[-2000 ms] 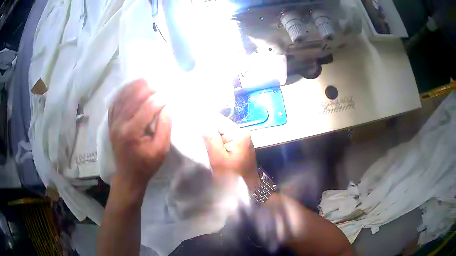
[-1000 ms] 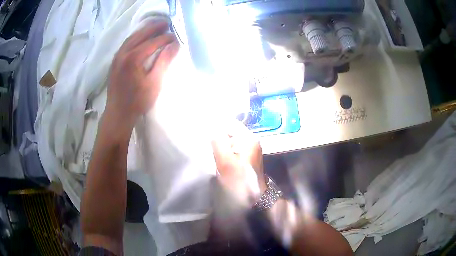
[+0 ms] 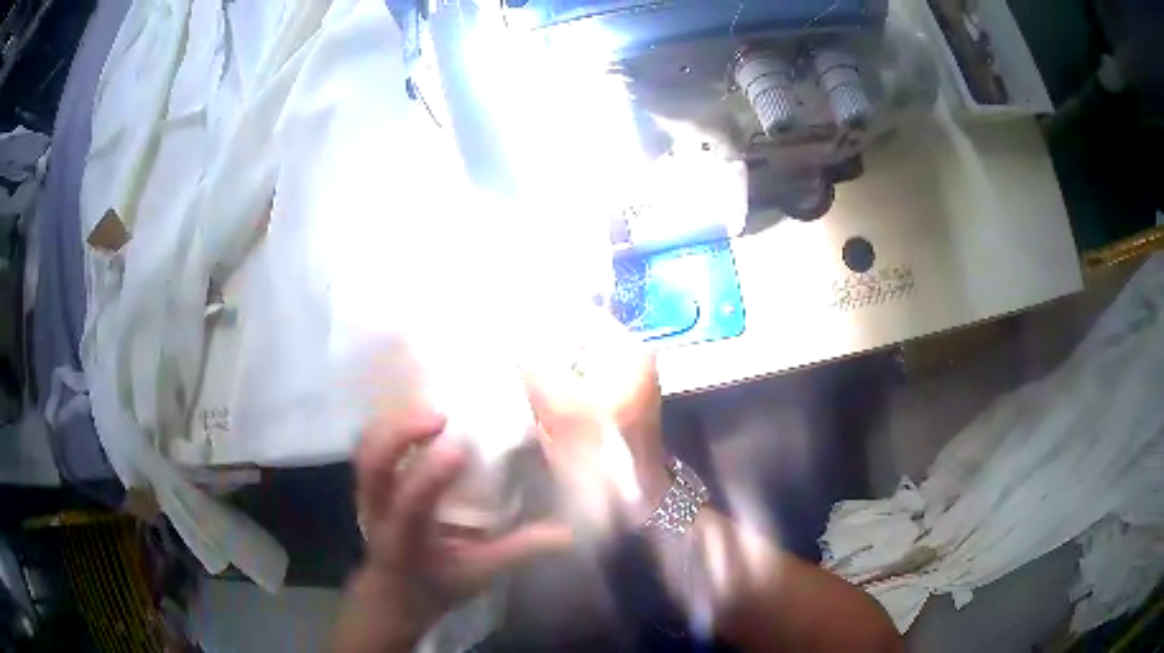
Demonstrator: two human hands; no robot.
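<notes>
A white fabric piece (image 3: 479,478) lies at the front edge of the machine table, its upper part lost in the lamp glare. My left hand (image 3: 428,510) is low at the table's front edge, blurred, with its fingers curled on the fabric. My right hand (image 3: 597,396), with a metal watch on the wrist, is just below the blue plate (image 3: 696,296), its fingertips at the fabric and washed out by glare. The needle and presser foot of the sewing machine (image 3: 715,28) are hidden by the glare.
A bundle of white pieces (image 3: 153,293) with a brown tag (image 3: 110,231) lies at left. Two ridged knobs (image 3: 768,92) are on the machine head. A narrow tray (image 3: 989,58) is upper right. A white cloth pile (image 3: 1021,472) is lower right. A yellow rack (image 3: 83,580) is lower left.
My left hand has come down from beside the machine head to the table's front edge. The fabric hanging towards my lap has been drawn up or bunched. My right hand stays near the blue plate.
</notes>
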